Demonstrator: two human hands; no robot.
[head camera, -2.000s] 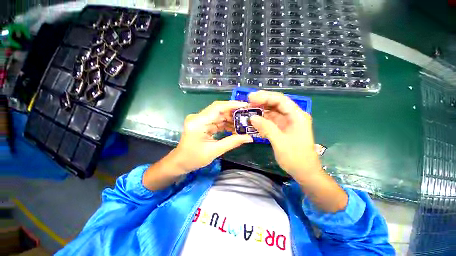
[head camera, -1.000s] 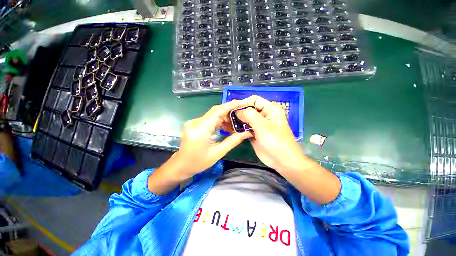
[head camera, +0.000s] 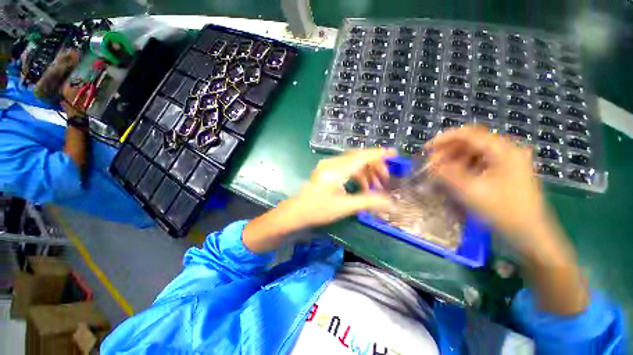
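The blue bin (head camera: 479, 243) sits in front of me, heaped with tiny beige-copper bits (head camera: 427, 208). My left hand (head camera: 340, 191) is over its left side, thumb and fingers curled around a dark gap; whether a black housing is in it cannot be told. My right hand (head camera: 486, 173) is blurred, above the bin's right side, its fingers curled near the bin's back edge; what it holds is not visible. The clear blister tray (head camera: 319, 132) with rows of dark modules lies behind the bin. The black compartment tray (head camera: 163, 173) at the left holds loosely piled housings (head camera: 208, 100).
The clear tray's front edge is close behind my right hand. A metal post (head camera: 298, 19) stands at the back of the green bench (head camera: 277, 132). At the far left are another person's arm (head camera: 76, 139), a red-handled tool (head camera: 87, 93) and a green roll (head camera: 111, 47). Cardboard boxes (head camera: 62, 326) are on the floor.
The view has swung, shifting the trays rightward in the picture. My hands, earlier together around a black housing, are now apart. My right hand has moved right, over the bin, whose bits now show.
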